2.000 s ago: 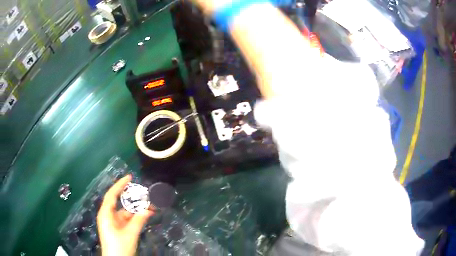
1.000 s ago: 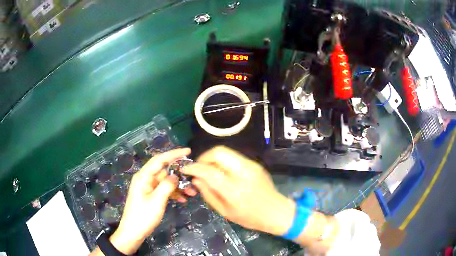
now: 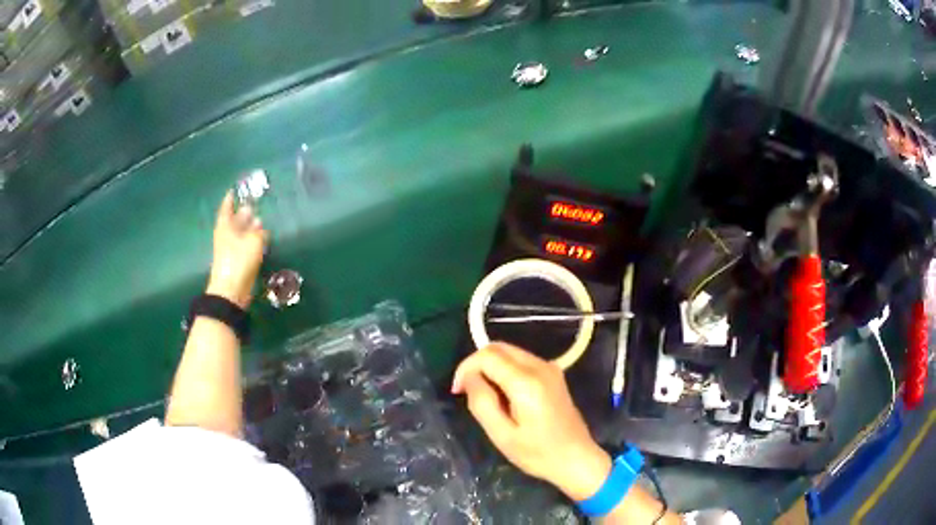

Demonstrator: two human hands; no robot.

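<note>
My left hand (image 3: 238, 246) reaches over the green belt, its fingertips on a small silver round module (image 3: 252, 186); whether the module touches the belt is unclear. My right hand (image 3: 523, 405) is near the lower edge of the masking tape roll (image 3: 479, 308), fingers curled, with nothing visible in it. The clear blister tray (image 3: 385, 410) with dark discs lies between my arms. The black two-station test fixture (image 3: 708, 441) stands at the right, with a red clamp grip (image 3: 806, 323) over it.
The digital meter (image 3: 571, 231) with red digits stands behind the tape roll. Tweezers (image 3: 554, 311) lie across the roll, beside a pen (image 3: 623, 338). Other modules lie on the belt (image 3: 411, 133), one (image 3: 284, 288) near my left wrist. White paper (image 3: 118, 477) lies at lower left; cartons (image 3: 62, 72) are behind.
My hands were together over the tray around a module; now they are apart. My left hand has moved out over the belt with a module, my right towards the tape roll. The view has shifted.
</note>
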